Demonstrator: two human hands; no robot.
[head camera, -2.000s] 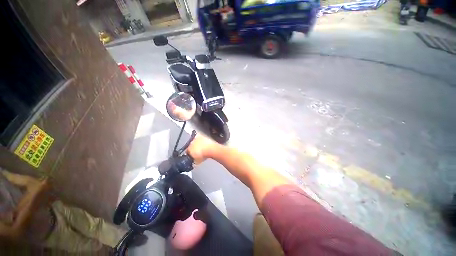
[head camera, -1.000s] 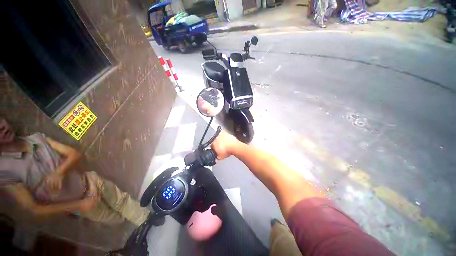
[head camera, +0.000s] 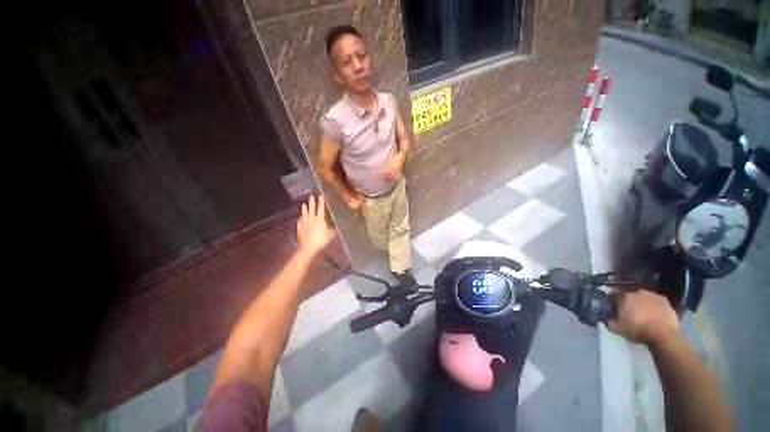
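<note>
The scooter's round display (head camera: 485, 293) glows with blue-white digits at the middle of the handlebar. A smooth pink apple-shaped piece (head camera: 467, 362) lies behind it. My right hand (head camera: 643, 315) is closed around the right handlebar grip, which it mostly hides. My left hand (head camera: 315, 225) is raised in the air, empty, with its fingers apart, beyond and above the left handlebar grip (head camera: 374, 318). Nothing holds the left grip. A brake lever (head camera: 358, 272) stands in front of it. The round rear-view mirror (head camera: 713, 229) is at the right.
A person (head camera: 366, 143) stands against the brown stone wall (head camera: 481, 110), below and left of a window. A yellow notice (head camera: 432, 110) is on the wall. A black scooter (head camera: 680, 160) is parked at the right, near red-and-white posts (head camera: 593, 105). Dark doors and a red step are at the left.
The view has turned left. My left hand has come into view, raised and open. The standing person now shows nearly whole. The blue three-wheeler has left the view. My right hand stays on its grip.
</note>
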